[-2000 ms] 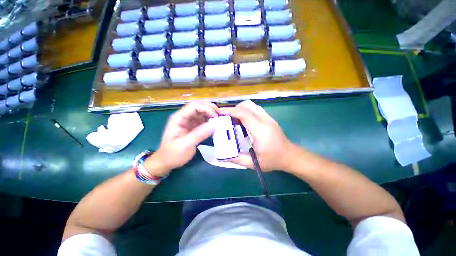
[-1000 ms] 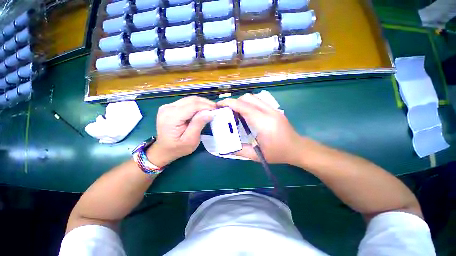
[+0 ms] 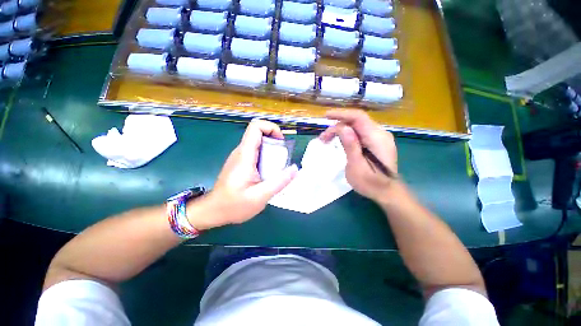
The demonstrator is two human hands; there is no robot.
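Observation:
A white housing (image 3: 273, 159) is in my left hand (image 3: 245, 175), held between fingers and thumb just above the mat. My right hand (image 3: 369, 153) is apart from it on the right. It holds a thin dark brush or pen (image 3: 378, 163) that points back over the wrist, and pinches the top of a white wiping cloth (image 3: 316, 178). The cloth hangs or lies spread between my hands. A clear blister tray (image 3: 223, 88) with rows of pale-blue housings stands ahead, with one pocket in the right part showing amber.
The amber board (image 3: 436, 118) has a metallic rim beyond my hands. A spare wipe (image 3: 135, 141) and a thin dark stick (image 3: 62, 130) lie at left. A creased white sheet (image 3: 495, 178) lies at right, beside a black pistol-shaped tool (image 3: 560, 165). More housings show at far left.
My hands have moved apart. The housing now shows a different side and is in my left hand only. My right hand has moved right with the brush and cloth, which is more spread.

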